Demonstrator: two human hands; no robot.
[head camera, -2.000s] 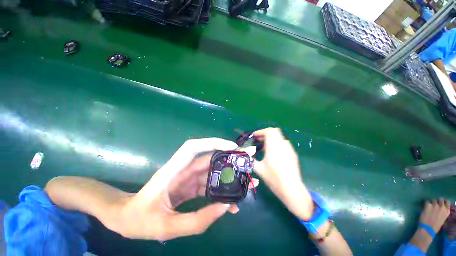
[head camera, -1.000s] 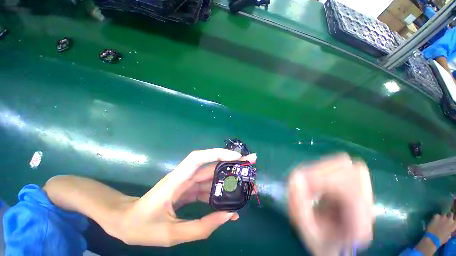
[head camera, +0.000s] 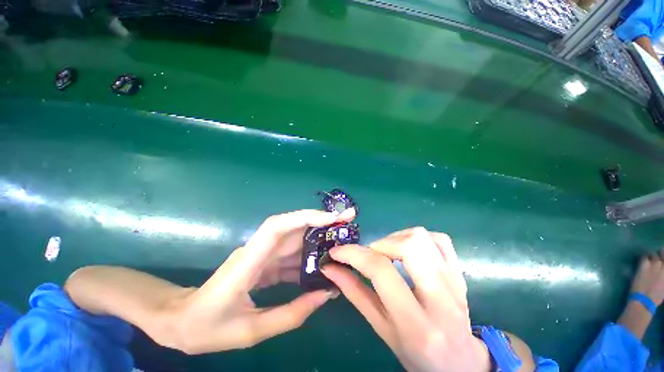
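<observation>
The open black housing (head camera: 310, 280) is held in my left hand (head camera: 222, 309), between the fingers behind it and the thumb at its lower edge. A circuit board with shiny spots and a pale rectangular part show inside. A second round black part (head camera: 339, 203) stands out above it at my left fingertips, with a red wire between. My right hand (head camera: 415, 298) has thumb and forefinger close together over the middle of the housing. They cover most of the round greenish disc; whether they grip it cannot be told.
Two small black units (head camera: 127, 84) lie on the green belt at upper left, another dark piece (head camera: 611, 178) at right. A small whitish piece (head camera: 53, 248) lies near my left sleeve. Black trays (head camera: 196, 7) are at the top; a metal post and another person's hand (head camera: 647, 280) at right.
My right hand left the unit, was blurred to its right, and is now back over the housing's middle. The two units at upper left have shifted left in view.
</observation>
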